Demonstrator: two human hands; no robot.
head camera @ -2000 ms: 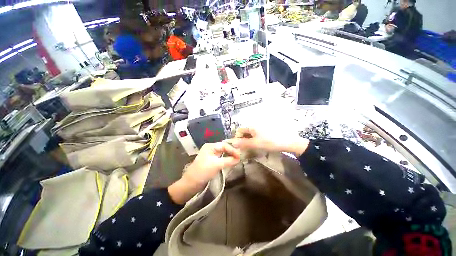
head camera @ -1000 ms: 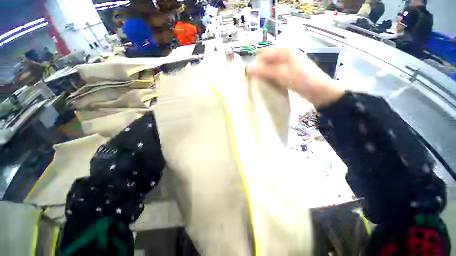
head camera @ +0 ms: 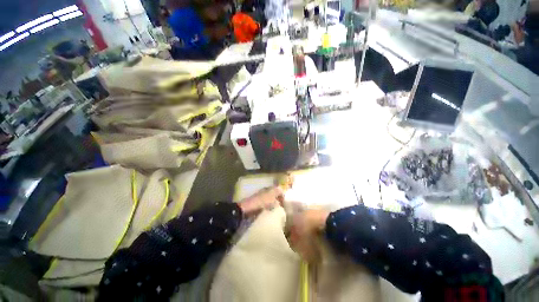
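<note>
A beige bag body [head camera: 254, 259] with a yellow bound seam hangs at the wearer's front, its upper edge near the sewing plate [head camera: 251, 184]. My left hand [head camera: 264, 202] grips the bag's top edge just below the machine head. My right hand [head camera: 306, 229] is lower and to the right, blurred, holding the bag beside the yellow seam. The pattern sewing machine [head camera: 275, 146] has a dark grey cover with a red logo. Whether the bag edge lies under the presser foot cannot be told.
Stacked bag bodies [head camera: 97, 203] with yellow edges are heaped at left. A clear hardware bag [head camera: 427, 165] of dark metal pieces lies at right. A control panel [head camera: 440, 95] stands behind it. A person in orange [head camera: 244, 26] is in the background.
The bag was raised and swung round, then lowered, with its yellow seam now facing me. Both hands are now low before the machine head. The view has shifted too.
</note>
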